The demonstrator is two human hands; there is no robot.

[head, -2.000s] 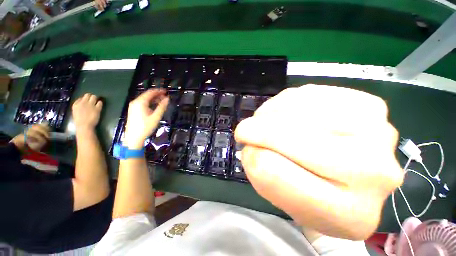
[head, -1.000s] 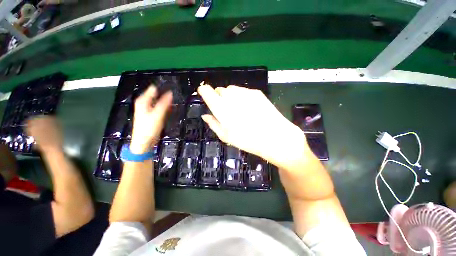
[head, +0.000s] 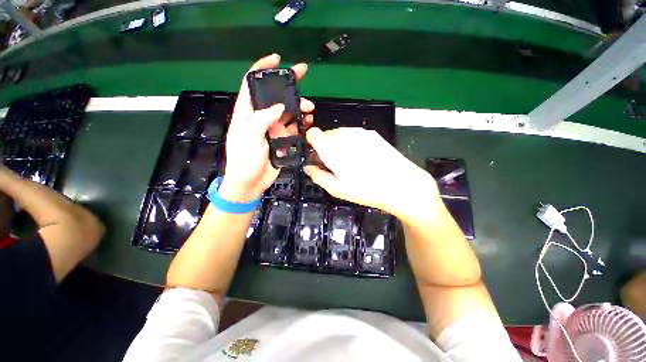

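My left hand (head: 249, 145), with a blue band at the wrist, holds a black phone housing (head: 275, 93) upright above the tray, its thumb across the middle of the housing. The housing has a wide recess at the top and small cutouts at the lower end. My right hand (head: 365, 166) is at the housing's lower right side, fingertips close to its edge; whether it holds a small part cannot be seen. The glossy black blister tray (head: 166, 170) lies under both hands, with more phone housings (head: 309, 230) in its lower right pockets.
A black smartphone (head: 450, 185) lies right of the tray. A white charger (head: 552, 218) with looped cord and a pink fan (head: 608, 336) are at the right. Another tray (head: 44, 131) and a person's arm (head: 60, 219) are at the left. Phones (head: 289, 12) lie on the green belt (head: 425, 85).
My left hand has moved up and right and now holds a phone housing in clear view. My right hand has come in from the right to the housing's side. The neighbour's arm has moved.
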